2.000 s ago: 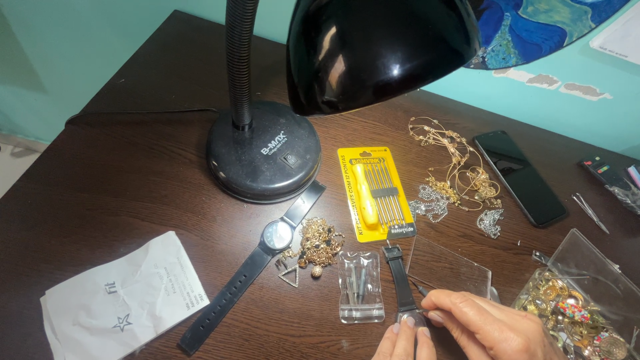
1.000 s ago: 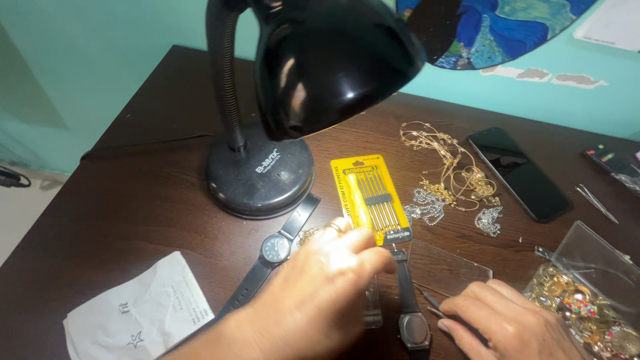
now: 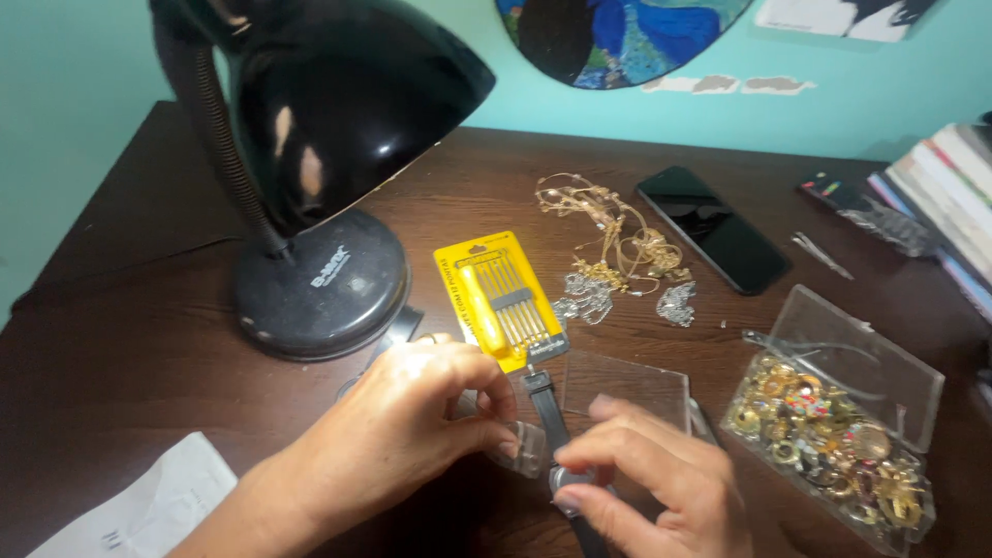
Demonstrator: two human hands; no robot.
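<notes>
My left hand [image 3: 418, 418] grips a small clear plastic case [image 3: 527, 451] between thumb and fingers, left of a black-strapped wristwatch [image 3: 549, 407]. Over that watch's face is my right hand [image 3: 659, 473], thumb and fingers apart, with nothing visible between them. Above them lies a yellow pack of screwdriver bits with a yellow handle [image 3: 500, 298]. A second watch [image 3: 399, 329] is mostly hidden behind my left hand. A clear flat plastic lid [image 3: 628, 387] lies beyond my right hand.
A black desk lamp [image 3: 325, 287] stands at left. Gold chains [image 3: 612, 225], silver chains [image 3: 587, 298], a smartphone [image 3: 713, 229], tweezers [image 3: 821, 254] and an open clear box of jewellery [image 3: 938, 387] lie to the right. Paper [image 3: 147, 504] lies at lower left; books [image 3: 945, 167] stand at far right.
My left hand has moved right from over the second watch and now holds the small clear case. My right hand has let go of the thin dark tool it held and moved to the watch. The view has shifted.
</notes>
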